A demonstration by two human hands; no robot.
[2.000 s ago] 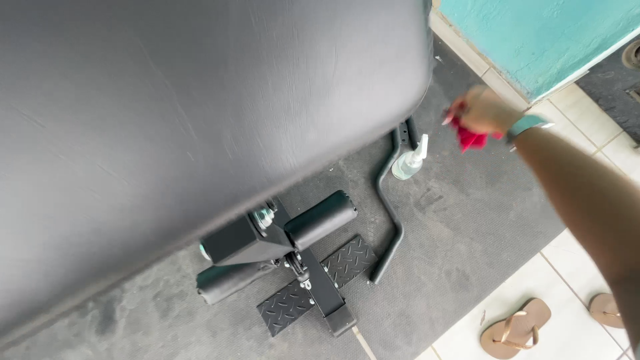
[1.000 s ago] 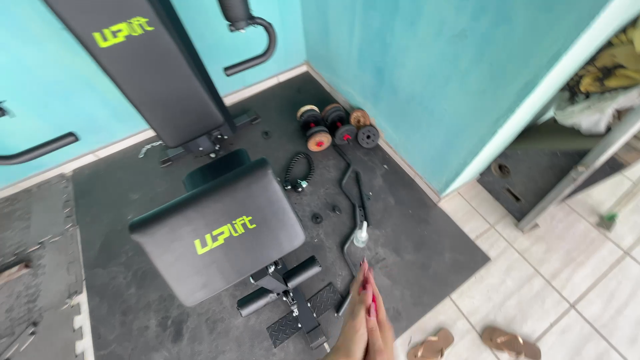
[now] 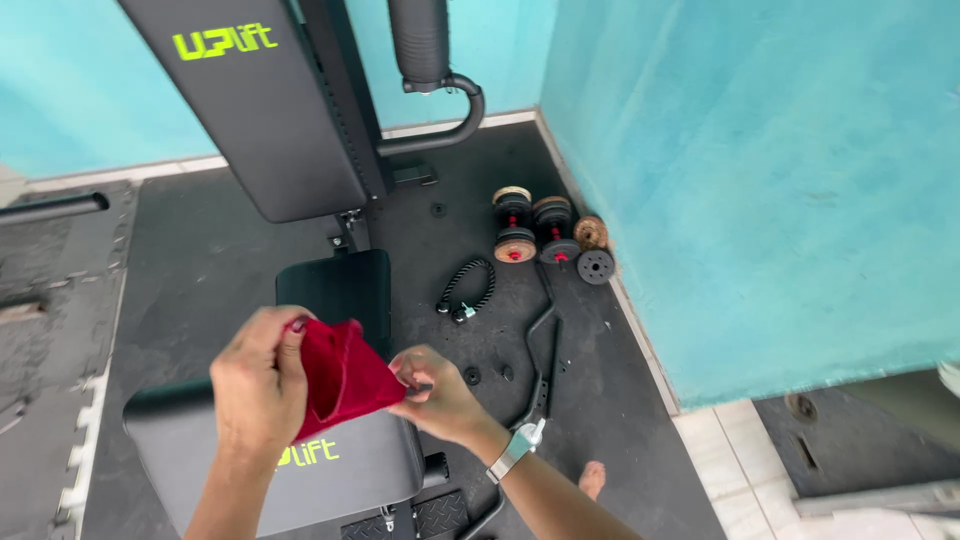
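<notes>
A red cloth [image 3: 345, 379] is stretched, partly folded, between both hands in the head view. My left hand [image 3: 262, 379] pinches its upper left part between thumb and fingers. My right hand [image 3: 435, 394], with a light band at the wrist, grips the cloth's right corner. Both hands are above the padded black bench pad [image 3: 352, 480] of a gym machine, which bears green lettering. Behind them is a smaller black seat pad [image 3: 337, 292], and beyond it stands the tall backrest [image 3: 277, 112]. A bottle with a pale top [image 3: 531, 433] shows just past my right wrist.
Two dumbbells [image 3: 514, 225] and loose weight plates [image 3: 595, 266] lie by the teal wall [image 3: 750, 187]. A black rope handle [image 3: 469, 289] and a bent metal bar [image 3: 536, 337] rest on the dark mat. A bare foot [image 3: 592, 480] is at lower right.
The view has shifted widely. The hands, close together one second ago, are now apart with the red cloth spread between them. Two seconds ago one hand held the red cloth near the bottle.
</notes>
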